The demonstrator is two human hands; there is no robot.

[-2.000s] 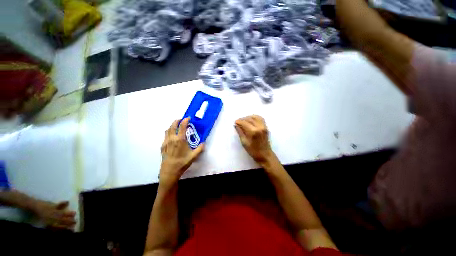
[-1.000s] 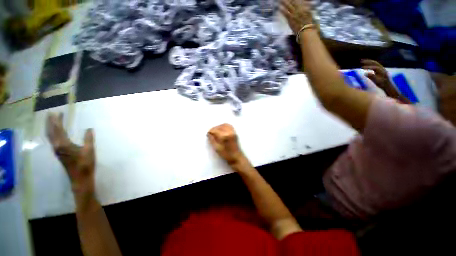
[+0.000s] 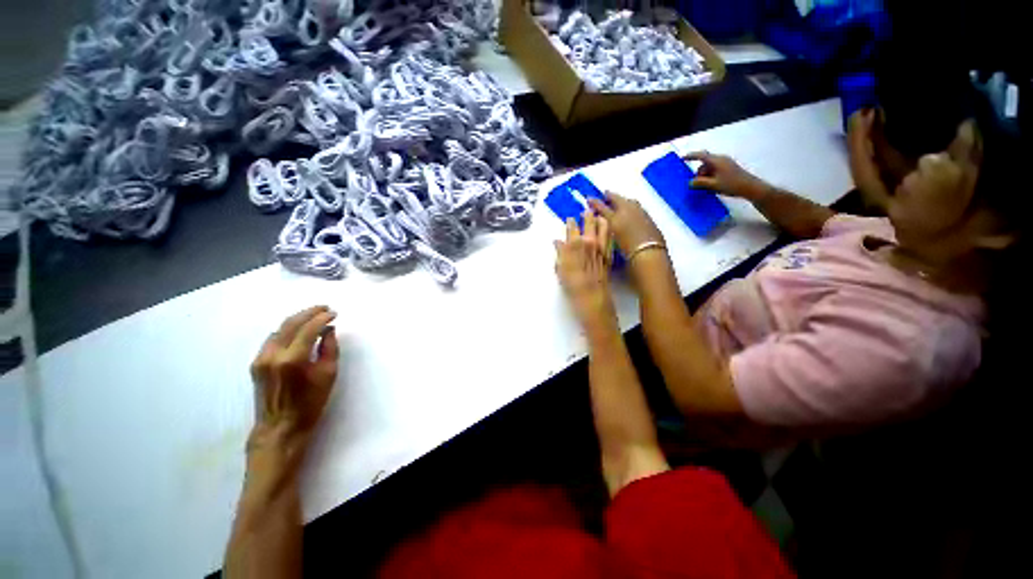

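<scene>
A blue tray (image 3: 572, 195) with a small white piece in it lies on the white tabletop at centre right. My right hand (image 3: 586, 260) is on its lower end, fingers over it; a neighbour's hand touches the same tray from the right. The hands cover its lower part, so the recess there is hidden. My left hand (image 3: 295, 368) is above the tabletop at centre left, fingers half curled, with a small gap to the thumb and nothing visible in it.
A large heap of coiled white cables (image 3: 385, 147) covers the back left. An open carton (image 3: 544, 57) of small white pieces stands behind. A person in a pink shirt (image 3: 838, 328) sits at right, one hand at a second blue tray (image 3: 685, 192). Blue material (image 3: 816, 34) lies beyond.
The view has turned right. My left hand has let go of its filled blue tray at left and come back. My right hand has moved right from the bare tabletop onto the neighbour's tray.
</scene>
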